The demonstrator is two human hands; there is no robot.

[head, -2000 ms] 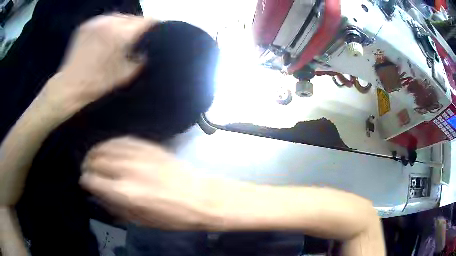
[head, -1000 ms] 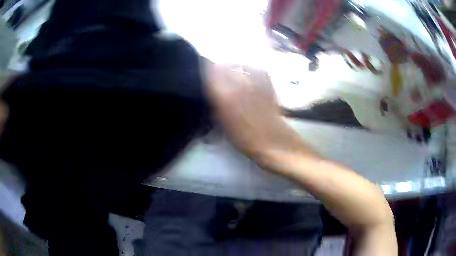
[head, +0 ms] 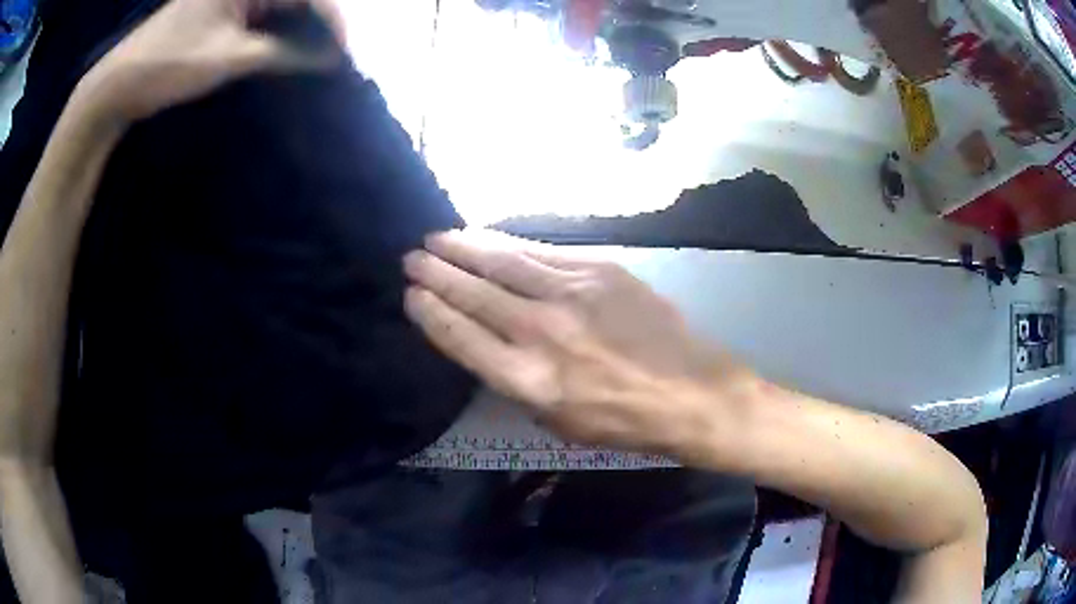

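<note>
A large soft black garment (head: 260, 271) spreads over the left of the white table and hangs over its front edge. My left hand (head: 224, 47) is at the upper left, its fingers closed on the garment's upper edge, partly blurred. My right hand (head: 555, 319) lies palm down with extended fingers; its fingertips rest on the garment's right edge. The cream ribbed tension dial (head: 649, 97) shows at the top centre. The needle area is lost in glare.
A dark ragged-edged strip (head: 732, 212) lies right of the garment. A measuring tape (head: 543, 458) runs along the table's front edge. The red control panel (head: 1021, 201) and grey recessed plate (head: 1036, 340) are at right. Brown rings (head: 855, 73) lie behind. A grey-clad lap is below.
My left hand has come back into view at the upper left, on the garment. My right hand has moved down and left onto the cloth. The garment lies flatter, and the view has shifted.
</note>
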